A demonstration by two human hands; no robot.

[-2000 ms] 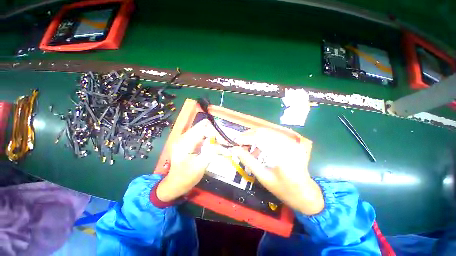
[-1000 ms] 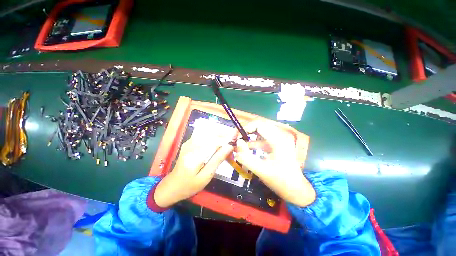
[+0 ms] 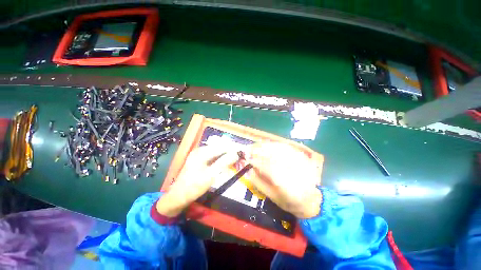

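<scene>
An open tablet (image 3: pixel 270 212) lies in a red-orange foam frame (image 3: pixel 240 228), slightly turned. Its silver-white battery (image 3: pixel 232 191) and an orange flex (image 3: pixel 252 185) show below my hands. My left hand (image 3: pixel 196 173) and my right hand (image 3: pixel 285 176) meet over the tablet's upper middle. A black flex cable (image 3: pixel 227 184) runs from my right fingertips down-left across the battery. My right fingers pinch its upper end. My left fingertips are bent close to a small dark part at the same spot; glare hides whether they grip it.
A loose pile of black flex cables (image 3: pixel 124 129) lies left, with a gold-orange flex bundle (image 3: pixel 21 142) beyond. White backing paper (image 3: pixel 305 121) lies behind the frame, tweezers (image 3: pixel 369 151) at right. More tablets (image 3: pixel 113 38) are across the edge strip (image 3: pixel 211 96). A red-handled tool (image 3: pixel 396 250) is lower right.
The black flex cable pointed up and away from my fingertips; now it points down-left over the battery. My hands remain close together over the tablet. The view has shifted slightly.
</scene>
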